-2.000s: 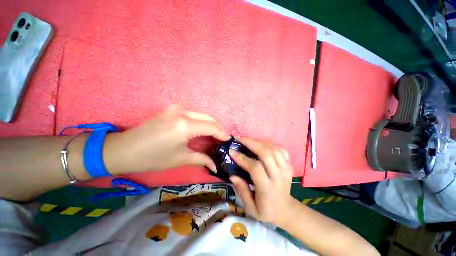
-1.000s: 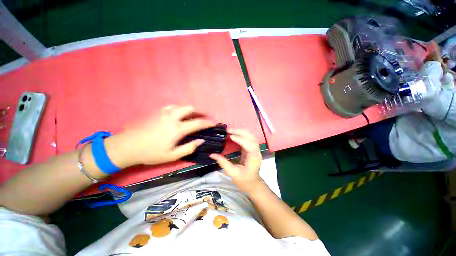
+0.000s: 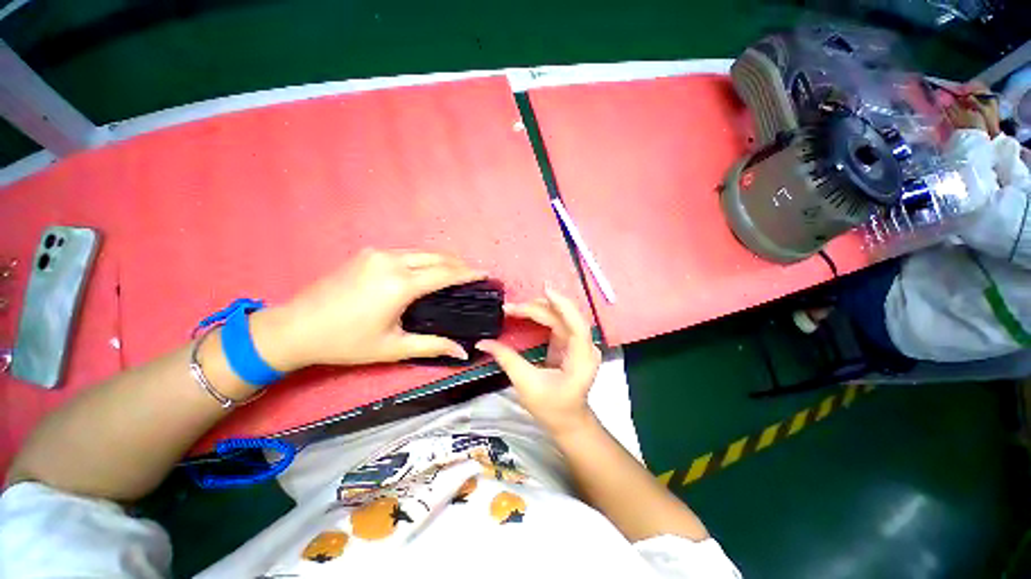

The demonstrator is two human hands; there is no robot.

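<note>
A black palm-sized device, perhaps a camcorder body [image 3: 456, 310], is held over the front edge of the red foam mat [image 3: 328, 170]. My left hand [image 3: 367, 308], with a blue band [image 3: 245, 344] on its wrist, grips the device from the left, fingers over its top and thumb along its near side. My right hand [image 3: 554, 362] is at the device's right end, with thumb and forefinger tips at its edge. The device's underside and left end are hidden by my left hand.
A pale grey-green smartphone [image 3: 54, 305] lies at the left. A thin whitish stick [image 3: 585, 251] lies by the mat seam. A grey-brown machine with a black ribbed wheel [image 3: 780, 198] stands at the right, beside clear plastic [image 3: 933, 204]. Another person's sleeve [image 3: 1001, 204] is at the far right.
The view has swung since two seconds ago, so the machine and far bench edge appear shifted. Over the last second, my left fingers have lowered around the device, and more of its ridged dark face shows.
</note>
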